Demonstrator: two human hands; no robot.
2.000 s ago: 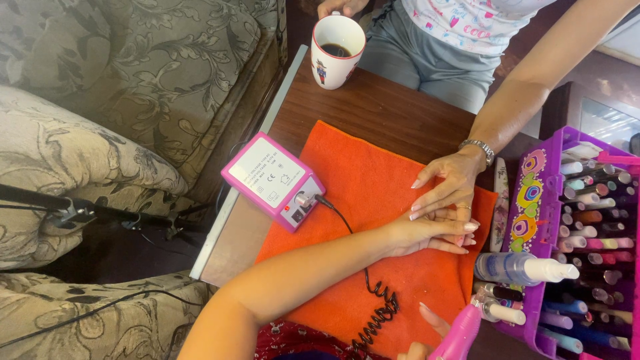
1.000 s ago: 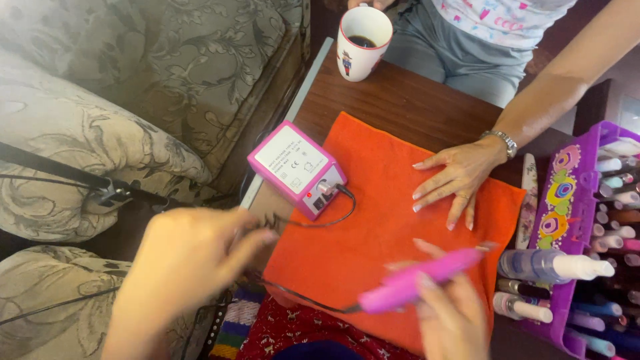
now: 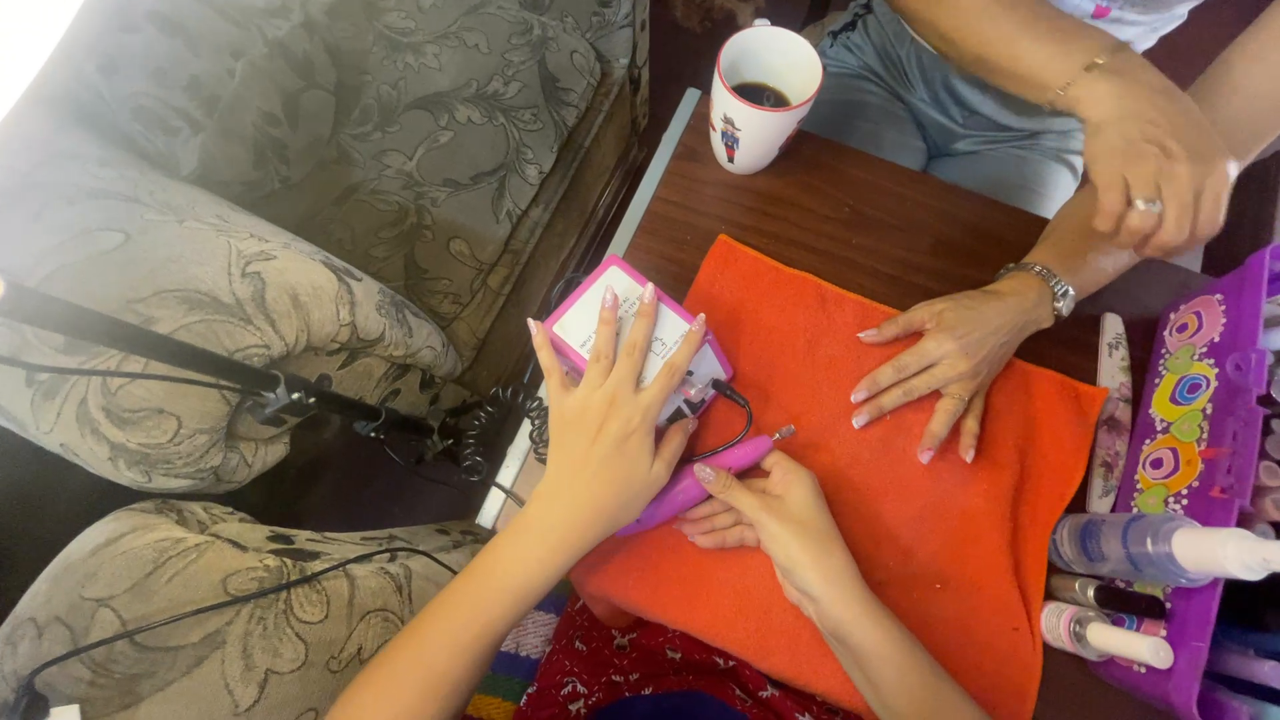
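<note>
My left hand (image 3: 610,430) lies spread, palm down, over the pink and white control box of an electric nail drill (image 3: 575,318). Between the fingers and thumb of my right hand (image 3: 775,520) is the pink nail drill handpiece (image 3: 705,478), its metal tip pointing up and right. A black cord loops from the box's front; its coiled part hangs at the table's left edge. Beneath the handpiece is an orange cloth (image 3: 900,540). The other person's hand (image 3: 935,350) rests flat on that cloth, wearing a ring and a wristwatch; their other hand (image 3: 1160,170) touches the same forearm.
A white mug of dark drink (image 3: 745,135) stands at the table's (image 3: 850,205) far left corner. At right are a floral nail file (image 3: 1110,420), a spray bottle (image 3: 1130,548), small bottles and a purple caddy (image 3: 1210,400) of polishes. A black stand pole (image 3: 180,350) crosses before the patterned armchair.
My left hand has moved from beside the table onto the control box. The handpiece, in my right hand, has moved up and left. The other person's second hand has left the mug for their forearm.
</note>
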